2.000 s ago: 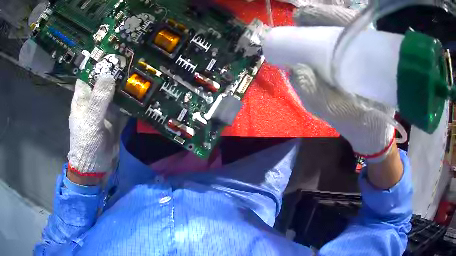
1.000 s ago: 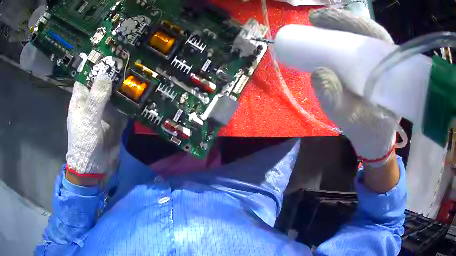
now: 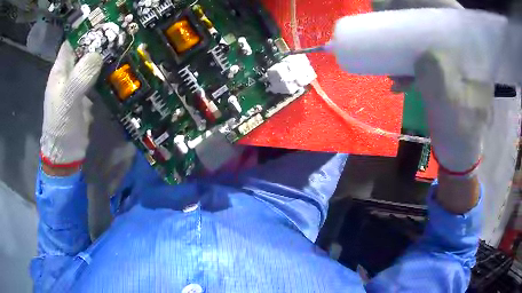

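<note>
The green circuit board (image 3: 200, 74) is tilted at the upper left, its top cut off by the frame. It carries two orange transformers (image 3: 182, 35) and a chunky white connector block (image 3: 291, 74) at its right edge. My left hand (image 3: 67, 106), in an off-white knitted glove, grips the board's left edge; the fingers beneath are hidden. My right hand (image 3: 458, 109), gloved and partly blurred, holds the white dispensing syringe (image 3: 400, 43). Its thin needle (image 3: 312, 50) points left near the board edge, just above the white block; whether it touches is unclear. The syringe's rear end is blurred.
A red foam sheet (image 3: 355, 114) lies behind and right of the board, on a green surface (image 3: 415, 111). A clear hose (image 3: 349, 121) crosses it. Black totes (image 3: 378, 229) stand at the lower right. A grey surface (image 3: 20, 126) is at the left.
The board has shifted left and turned, with its right edge now facing more downward. My left hand moved left with it. My right hand and the syringe moved right; the needle is now above the white block.
</note>
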